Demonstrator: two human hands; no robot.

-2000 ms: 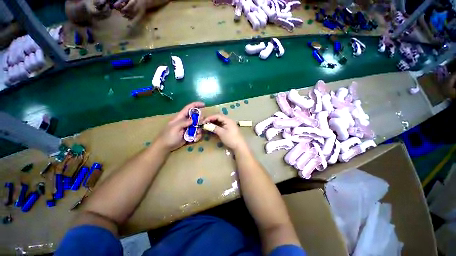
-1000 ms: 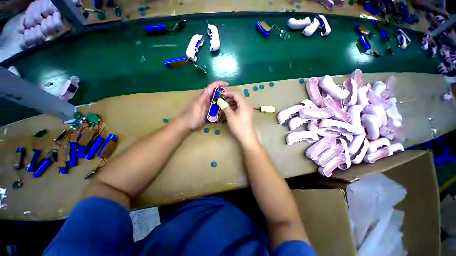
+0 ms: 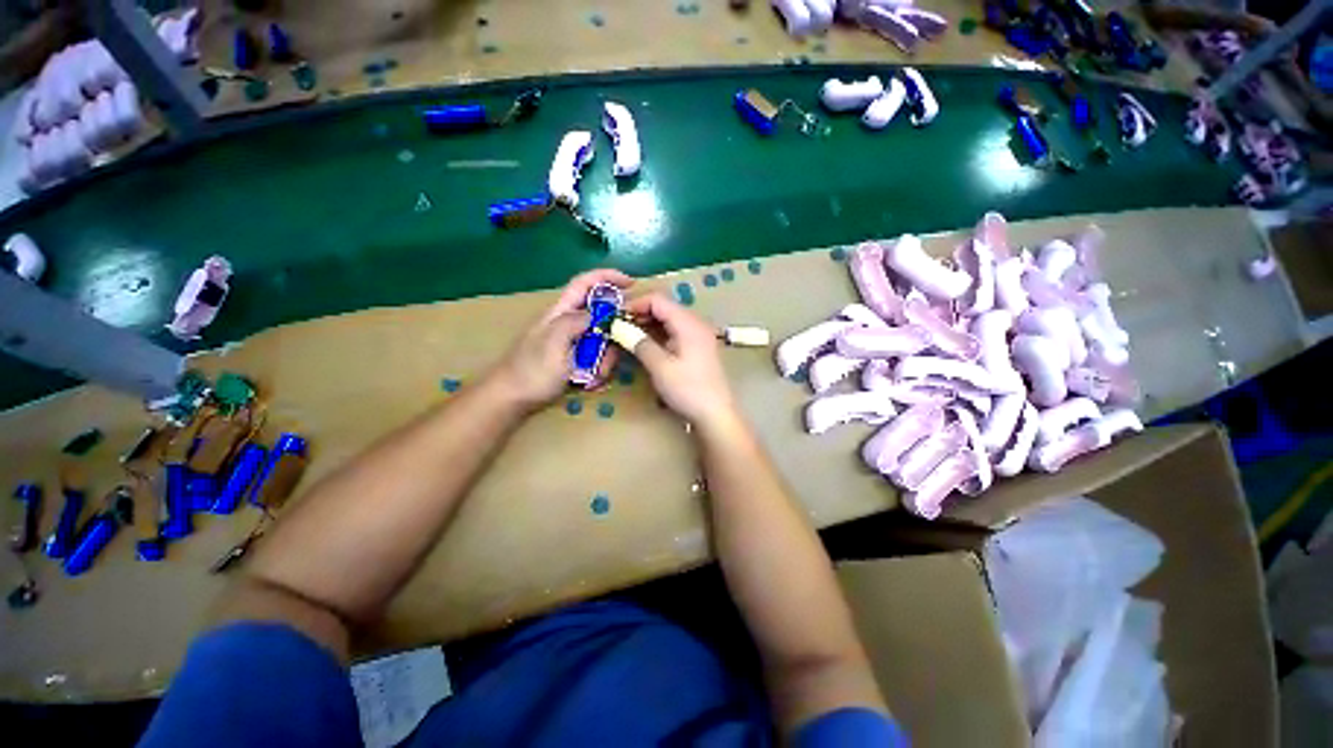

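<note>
My left hand (image 3: 553,348) holds a pale pink housing shell (image 3: 591,383) upright above the bench, its open side facing me. A blue battery (image 3: 594,339) lies inside the shell. My right hand (image 3: 676,354) is at the shell's right side, fingers at its upper part. A cream-yellow piece (image 3: 627,333) shows at the right fingertips; whether it is worn or held I cannot tell. What the right fingers touch inside the shell is too small to tell. A similar cream piece (image 3: 746,336) lies on the bench just right of my right hand.
A large pile of housing shells (image 3: 950,358) lies at right, above an open carton (image 3: 921,628) with a translucent bag (image 3: 1075,614). Wired batteries (image 3: 179,497) cluster at left. The green conveyor belt (image 3: 366,219) carries shells and batteries. Green dots dot the bench (image 3: 483,482).
The view has shifted between frames. My hands stay together at the same shell, with the right fingers slightly changed in position. A pink part on the belt at left has come further into view.
</note>
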